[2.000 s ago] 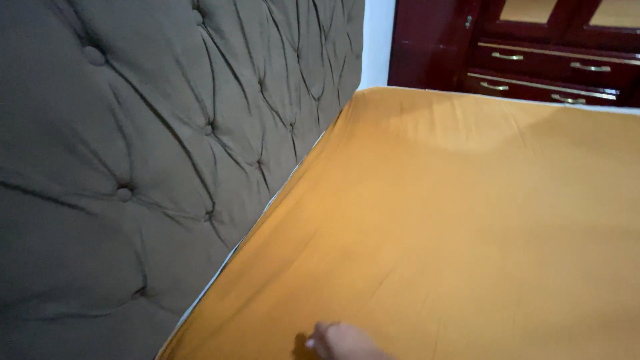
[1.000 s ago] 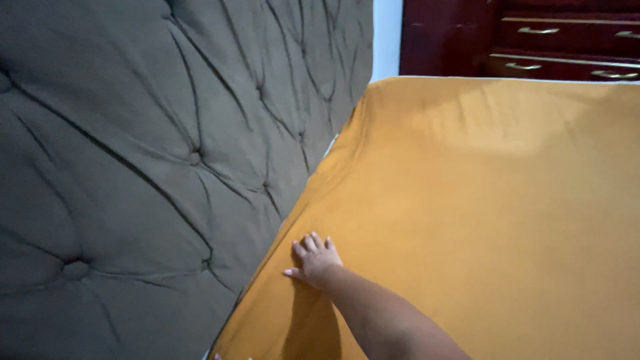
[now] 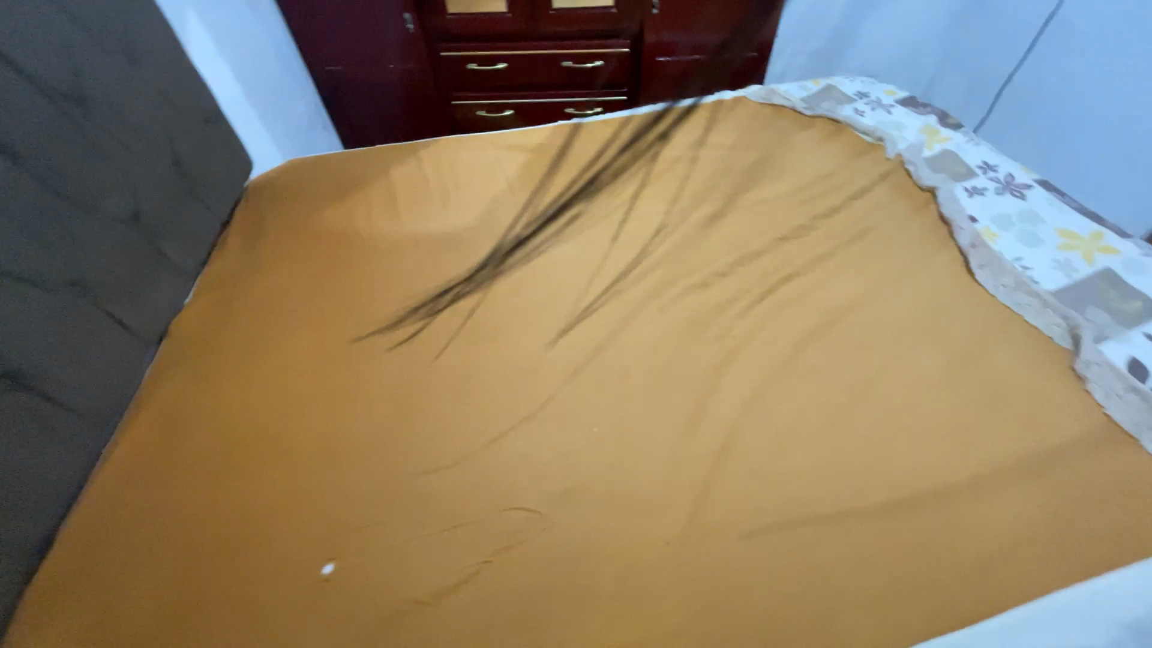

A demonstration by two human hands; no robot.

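Neither of my hands shows in the head view now. An orange fitted sheet (image 3: 630, 405) covers most of the mattress, with faint creases toward the right. A small white spot (image 3: 328, 569) shows on it near the bottom left. Along the right side, the sheet's gathered edge (image 3: 981, 261) lies over or against a white floral-patterned cloth or mattress cover (image 3: 1089, 243). Blurred strands of dark hair (image 3: 522, 238) hang across the middle of the view, in front of the sheet.
A dark tufted headboard (image 3: 90, 207) borders the bed at the left. Beyond the far side stands a dark red wooden cabinet (image 3: 540, 81) with drawers and metal handles. A pale wall (image 3: 1071, 117) rises at the right.
The hand that was on the orange sheet near the headboard has left the view. The view has swung right, bringing in the floral cloth and the sheet's gathered edge. Hair now crosses the view.
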